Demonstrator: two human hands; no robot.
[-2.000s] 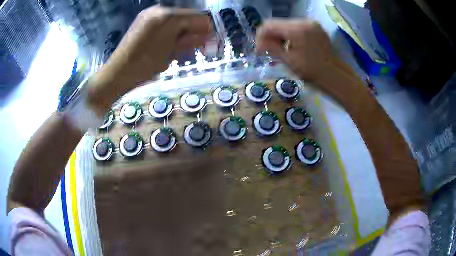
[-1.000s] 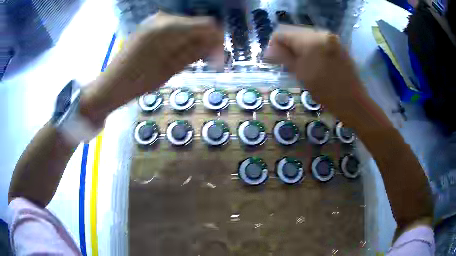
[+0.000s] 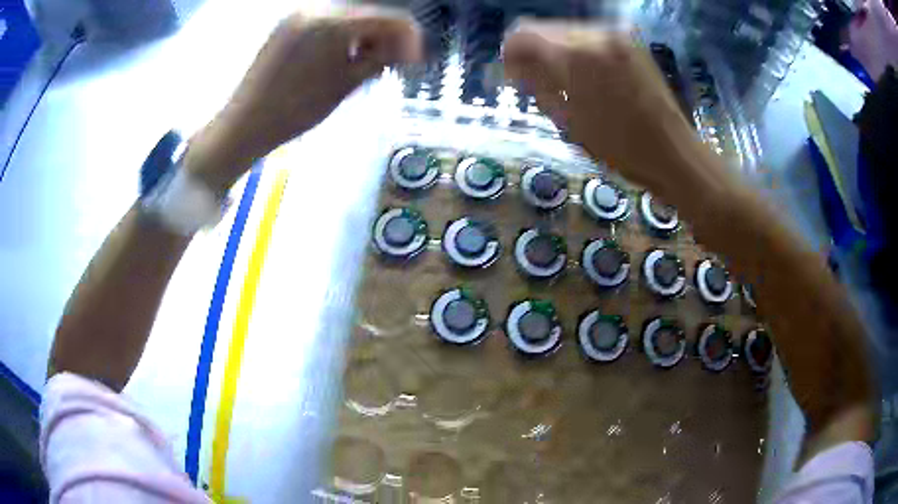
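The flat clear blister tray over brown cardboard [image 3: 591, 423] lies in front of me. Three rows of round parts [image 3: 535, 327], dark grey centre with white ring, fill its far half. Nearer pockets are empty, and so is the leftmost third-row pocket. My left hand [image 3: 379, 44] and my right hand [image 3: 532, 64] are raised at the slotted clear tray with dark discs [image 3: 473, 49] beyond it. Both hands are blurred with curled fingers, and whether they hold a part cannot be told. My right forearm hides the right ends of the rows.
Blue tape [image 3: 224, 305] and yellow tape [image 3: 246, 335] run along the white tabletop [image 3: 128, 148] at left. Clear ridged trays [image 3: 734, 49] stand at the back right. A blue bin with papers [image 3: 835, 182] is at right. Part of another person's hand [image 3: 874, 37] shows at the top right.
The third row has grown leftward by several parts. The view has shifted, so the flat tray now appears further right and tilted. Both hands are again over the slotted tray.
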